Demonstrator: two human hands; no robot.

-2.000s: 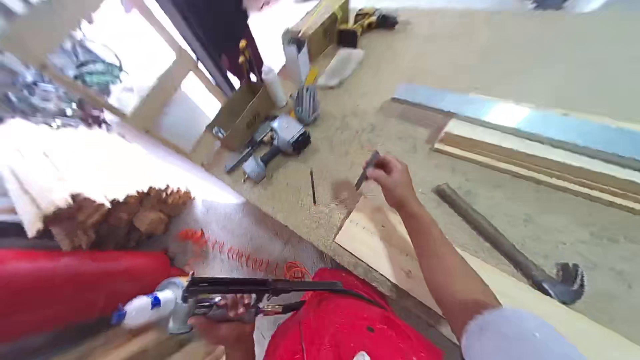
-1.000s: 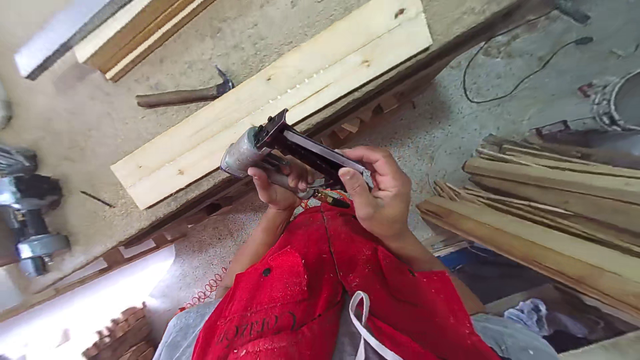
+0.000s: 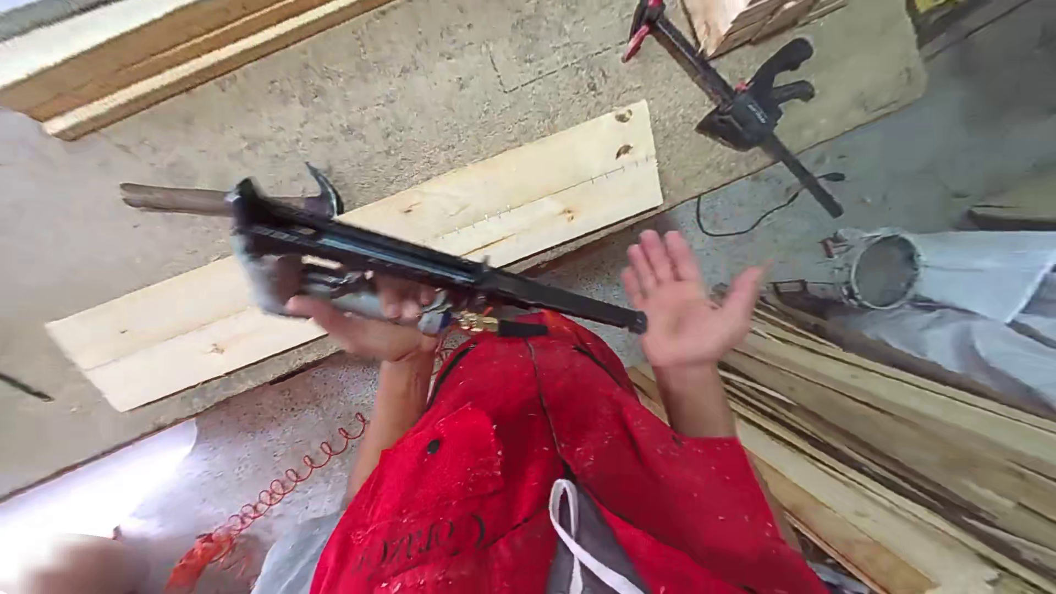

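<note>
A pneumatic nailer with a long black magazine is held by its grip in my left hand, its nose toward the left. My right hand has its palm up and fingers apart beside the far end of the magazine; it holds nothing. Behind the nailer, two pale boards lie edge to edge on the workbench, with a row of small fasteners near their joint. A claw hammer with a wooden handle rests just beyond the boards, its head partly behind the nailer.
A black bar clamp lies at the bench's right part. Stacked timber is at the upper left. Long wood strips lie at the lower right, near a bucket. A coiled red air hose hangs below the bench at left.
My right hand, on the nailer's magazine one second ago, has let go and opened. The nailer stays in my left hand, its magazine now extended. The view has shifted to the right along the bench.
</note>
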